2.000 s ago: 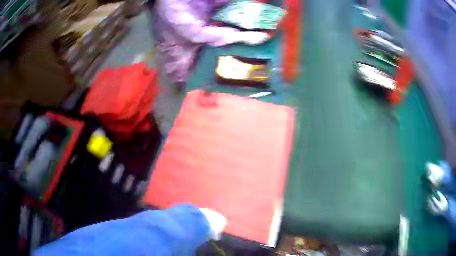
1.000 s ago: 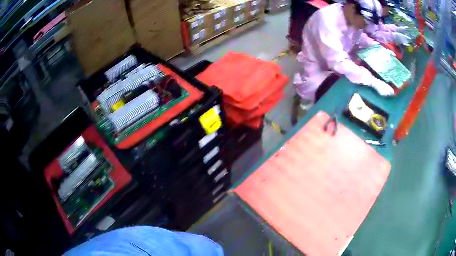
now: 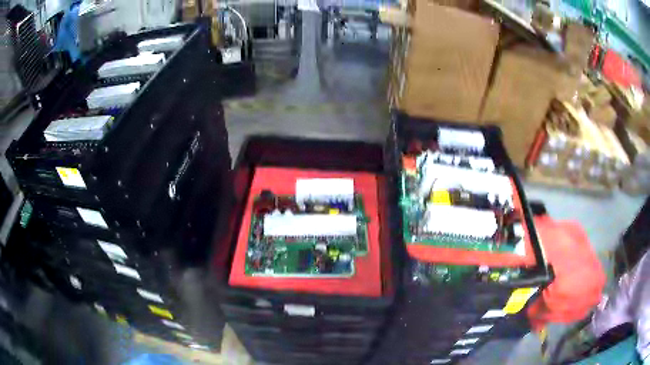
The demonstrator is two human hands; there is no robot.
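Note:
No hand shows clearly; a small blue patch, perhaps my sleeve, is cut off at the bottom edge. Nearest in front stands a black tote (image 3: 308,309) with a red foam sheet (image 3: 367,274) inside. A green circuit board (image 3: 303,264) with silver-white heatsinks lies component side up on the sheet. To its right, another black tote (image 3: 538,274) holds a board (image 3: 463,192) with heatsinks, on a red foam sheet at its top.
At left stands a tall stack of black totes (image 3: 153,185) with white heatsinks showing on top. Red foam sheets (image 3: 566,264) are stacked at right. Cardboard (image 3: 445,64) stands behind. A person's pink sleeve (image 3: 627,299) and a green bench corner (image 3: 623,354) show at lower right.
The view has swung left from the bench to the totes. The large red mat has left the picture, and my blue sleeve has mostly dropped out at the bottom.

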